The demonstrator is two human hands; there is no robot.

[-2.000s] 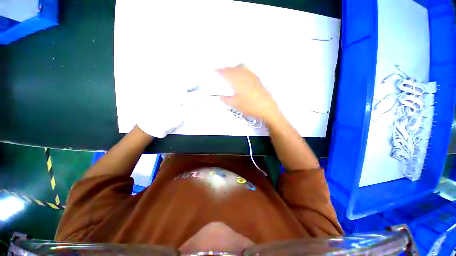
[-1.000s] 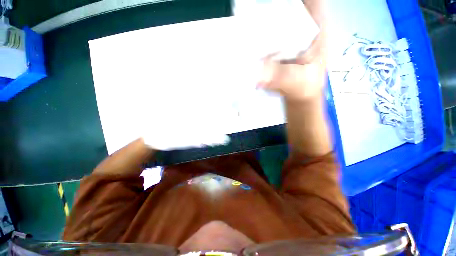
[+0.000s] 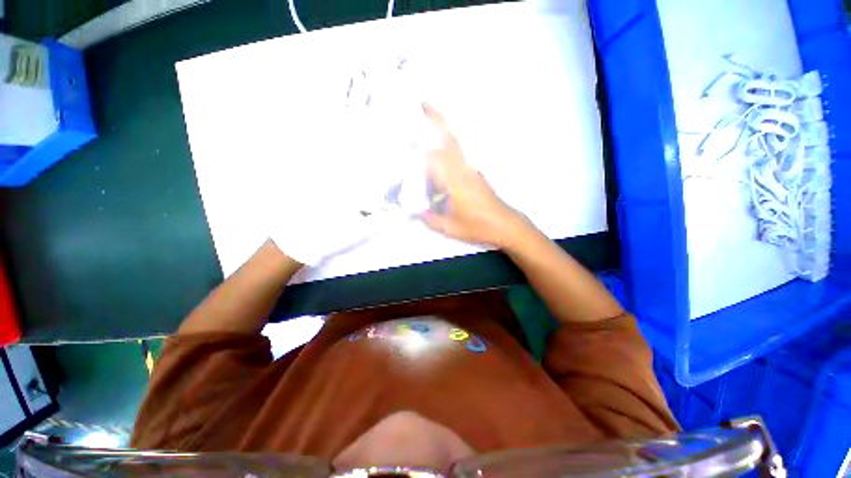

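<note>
A white work sheet lies in front of me, heavily overexposed. My left hand, in a white glove, is low on the sheet; its fingers blend into the white. My bare right hand is right of it, index finger extended up the sheet, thumb lower. A white corded unit, washed out, shows between the hands, within the right hand's fingers. Faint loops of white cord show higher on the sheet. Whether the glove also grips the unit is hidden by glare.
A large blue tote at right holds tangled white corded units on a white lining. A small blue bin is at upper left on the dark green bench. A red bin edge is far left. White cord crosses the sheet's far edge.
My right hand reached to the upper right beside the tote with something white, then came back beside my left hand. Cord loops now show on the upper sheet. The view has shifted.
</note>
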